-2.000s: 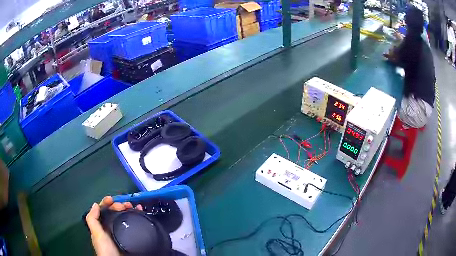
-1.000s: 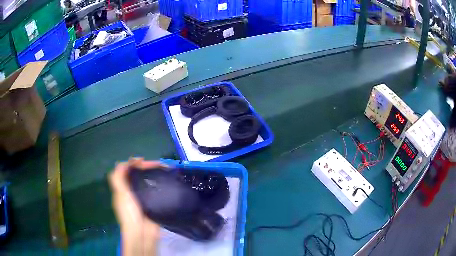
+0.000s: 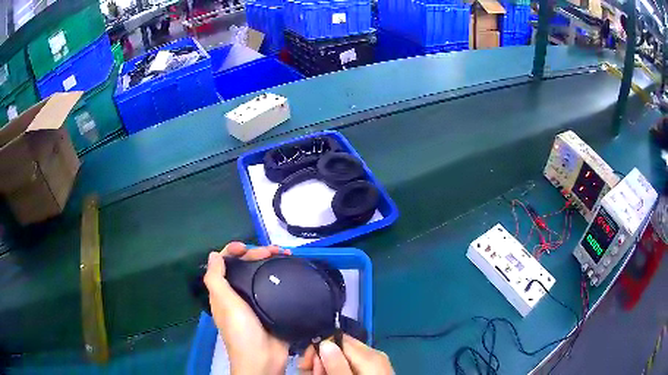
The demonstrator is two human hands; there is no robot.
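My left hand [image 3: 238, 315] holds black headphones [image 3: 297, 293] above the near blue tray [image 3: 359, 258], with one round ear cup facing up. My right hand [image 3: 344, 357], cut off by the bottom edge, pinches a small dark plug with a silver tip [image 3: 338, 329] against the ear cup's lower right rim. Whether the plug is inserted cannot be told. A second blue tray [image 3: 388, 220] behind holds another black headphone set [image 3: 293, 227] and a black bundle with pale marks [image 3: 300, 155].
A white test box [image 3: 505, 264] with a black cable [image 3: 487, 344] lies right. A power supply [image 3: 608, 227] and a cream meter [image 3: 579, 172] stand behind it. A white socket box [image 3: 258, 117] sits on the ledge. A yellow strip [image 3: 91, 286] and carton [image 3: 40, 161] are left; bins [image 3: 165, 88] behind.
The view has swung left, bringing in the carton. My right hand has come in with the plug at the ear cup. My left hand still holds the headphones, now with the ear cup turned up.
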